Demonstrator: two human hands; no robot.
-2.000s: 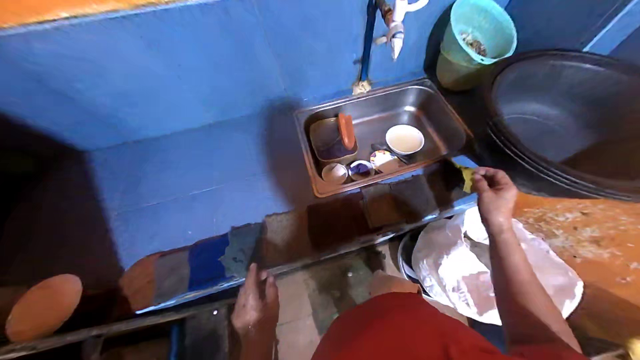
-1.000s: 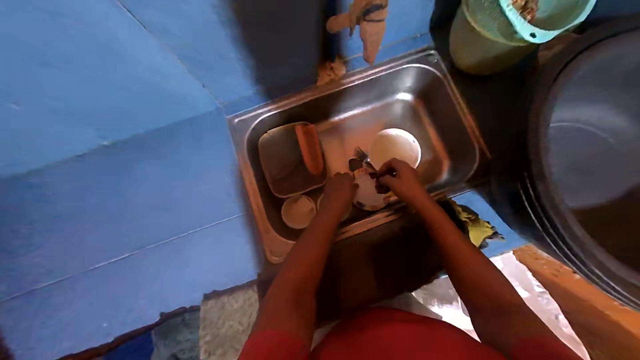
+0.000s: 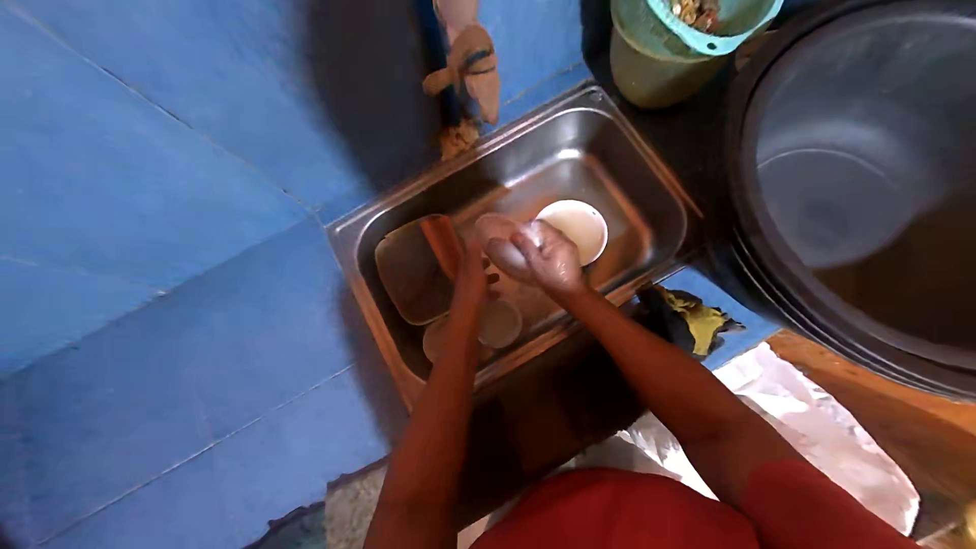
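Observation:
Both hands are over a stainless steel sink (image 3: 663, 206). My right hand (image 3: 555, 261) grips a small, light-coloured dish (image 3: 508, 258), blurred and wet-looking; its exact kind I cannot tell. My left hand (image 3: 473, 271) is at the left side of that dish, its fingers partly hidden, so its hold is unclear. Just behind my right hand a white bowl (image 3: 583, 229) sits in the sink. To the left lies a rectangular container (image 3: 412, 278) with an orange-red object (image 3: 442, 242) across it. Small round cups or bowls (image 3: 500, 323) are near the sink's front edge, partly behind my left forearm.
A tap (image 3: 480, 72) hangs at the blue tiled wall behind the sink. A teal strainer with scraps (image 3: 743, 30) sits on a bucket (image 3: 648, 76). A large black basin (image 3: 743, 191) stands right. A yellow and black crumpled item (image 3: 698, 316) lies by the sink's front right corner.
Two seconds ago my hands were apart outside the sink, the right one holding something yellow. Now both are together inside it, and the yellow item lies beside the sink. The view has moved closer.

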